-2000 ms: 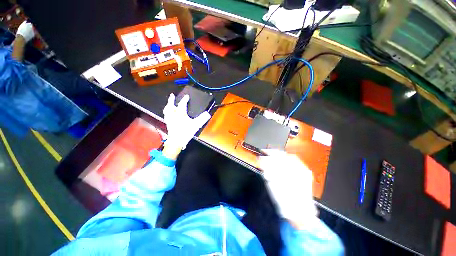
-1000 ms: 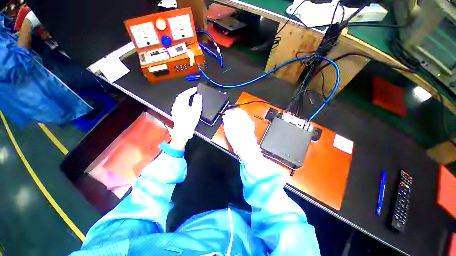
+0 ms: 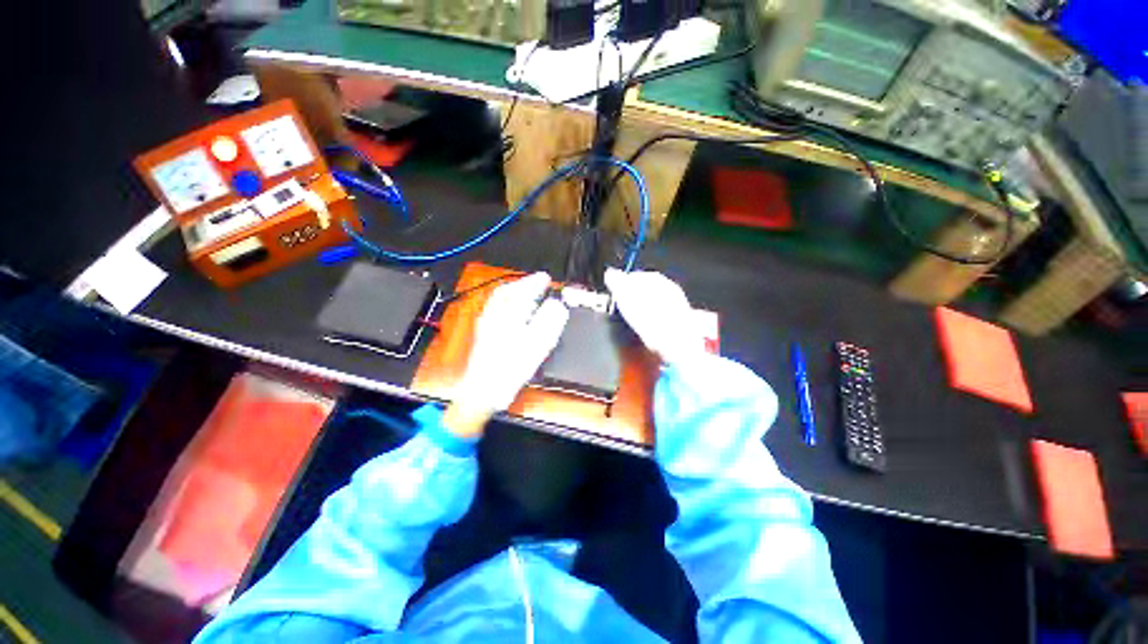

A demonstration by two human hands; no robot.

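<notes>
A flat black box (image 3: 584, 354) lies on the orange mat (image 3: 456, 357), its far edge against a pale connector block (image 3: 587, 299) and black cables (image 3: 587, 239). My gloved left hand (image 3: 514, 337) is at the box's left side, fingertips near its far left corner. My gloved right hand (image 3: 655, 315) is at its far right corner, beside the cable ends. The gloves hide the plugs and what the fingertips grip. A second black box (image 3: 378, 306) lies on the bench left of the mat, with a thin black lead at its right edge.
An orange instrument (image 3: 246, 193) stands at the back left, with a blue cable (image 3: 504, 230) looping from it. A blue pen (image 3: 803, 394), a remote control (image 3: 860, 406) and salmon pads (image 3: 983, 357) lie on the right. A bin (image 3: 315, 459) with red sheets sits lower left. An oscilloscope (image 3: 925, 82) stands on the shelf.
My left hand has left the second box and moved to the box on the mat. My right hand has moved to that box's far right corner. The camera view has shifted right.
</notes>
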